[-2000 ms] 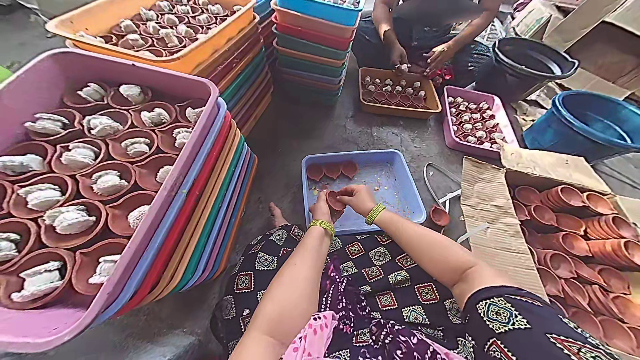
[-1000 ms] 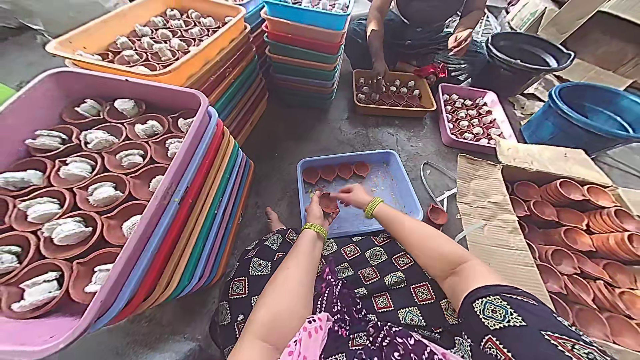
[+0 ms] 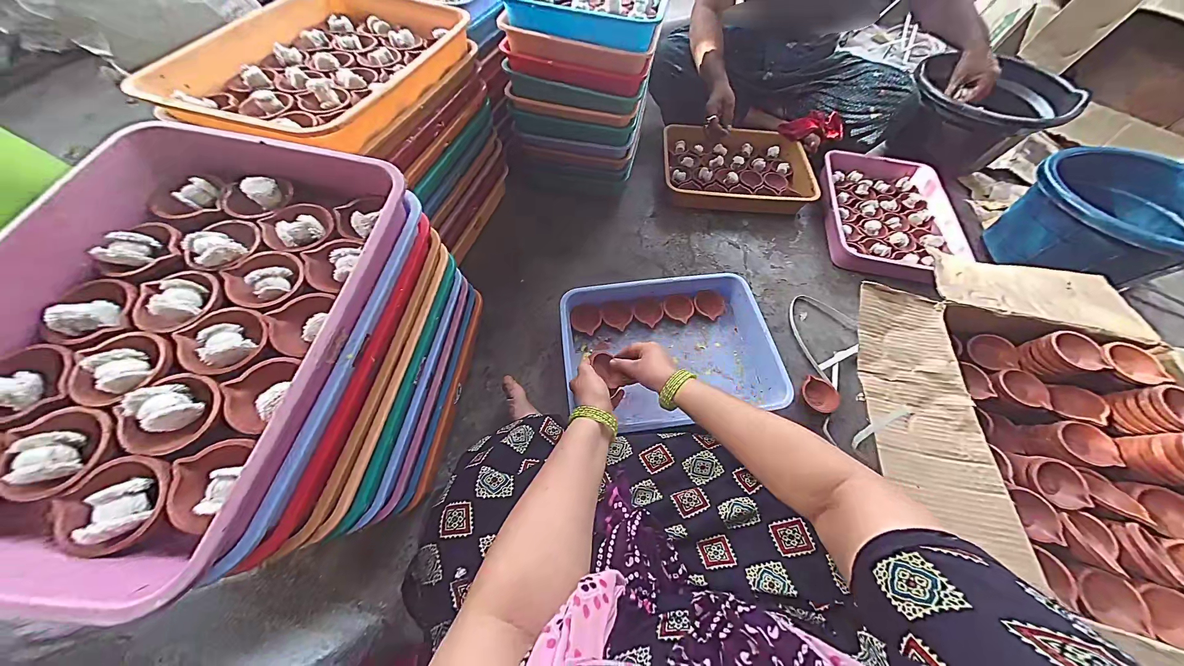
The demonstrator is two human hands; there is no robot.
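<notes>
Above the near part of a blue plastic tray (image 3: 772, 370), my left hand (image 3: 590, 384) holds small terracotta diyas (image 3: 606, 368). The fingers of my right hand (image 3: 647, 365) grip the rim of the upper one. Along the tray's far side stands a row of several empty clay diyas (image 3: 647, 312), their spouts towards me. Small yellowish bits lie on the tray's bottom. How many diyas are in my left hand I cannot tell.
Left stand stacked trays, the top pink one (image 3: 388, 185) holding diyas with white wads. A cardboard box (image 3: 911, 444) of diyas is at the right; a single diya (image 3: 820, 394) lies beside it. Across sits another person by a yellow tray (image 3: 740, 199), a black bucket (image 3: 999, 102) and a blue tub (image 3: 1091, 222).
The row in the blue tray has grown from three diyas to several. The other person's one hand has moved into the black bucket.
</notes>
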